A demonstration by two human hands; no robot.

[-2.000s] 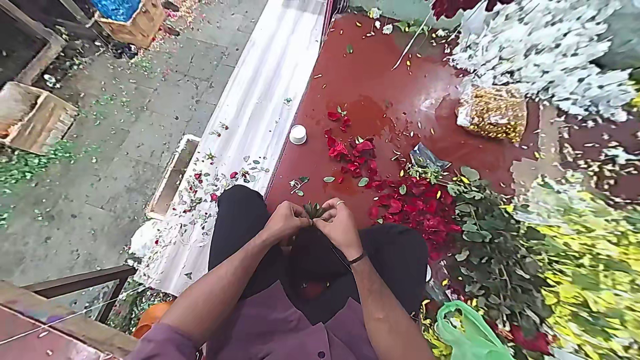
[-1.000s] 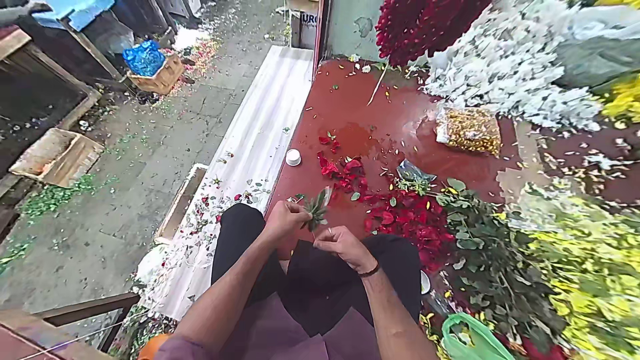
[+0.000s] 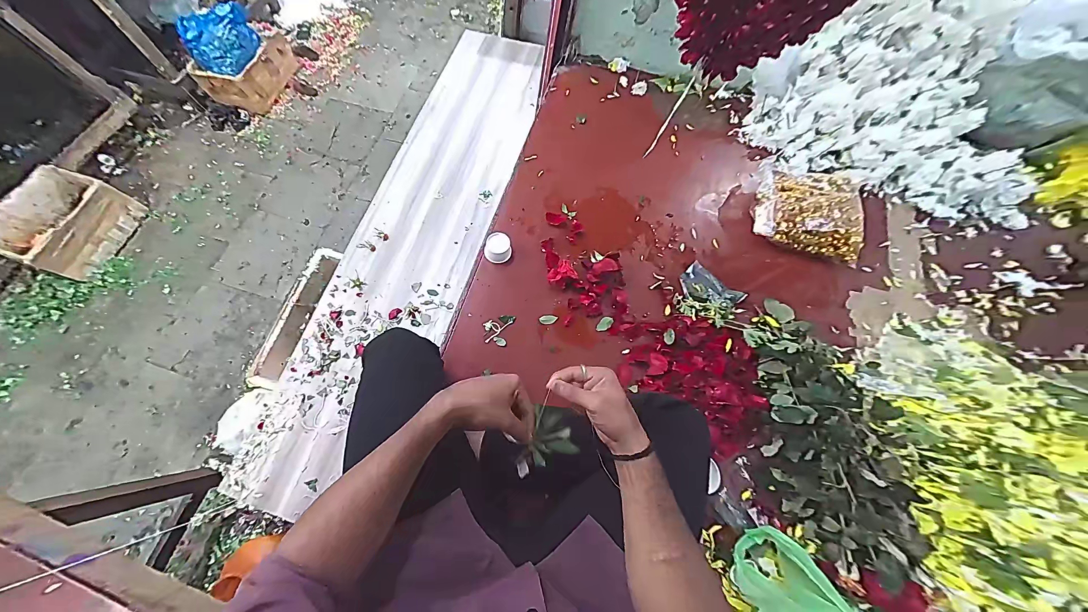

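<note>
My left hand (image 3: pixel 497 406) grips a small bunch of green leaves (image 3: pixel 552 435), which hangs below its fingers above my lap. Close on its right, my right hand (image 3: pixel 595 399) pinches a thin thread (image 3: pixel 544 404) that runs down toward the leaves. A ring and a dark wrist cord show on the right hand. Red petals (image 3: pixel 697 365) lie heaped on the red platform just beyond that hand. A small white cup or spool (image 3: pixel 498 247) stands near the platform's left edge.
Leafy green stems (image 3: pixel 816 425) and yellow flowers (image 3: pixel 1003 459) lie at the right, with a green plastic bag (image 3: pixel 786 569) near me. Farther off are white flowers (image 3: pixel 884 102) and a clear bag of gold bits (image 3: pixel 812 212). A white striped board (image 3: pixel 459 153) flanks the platform at the left.
The leaf bunch, earlier upright above my fingers, now hangs below my left hand. My right hand has risen and holds thread drawn up from it.
</note>
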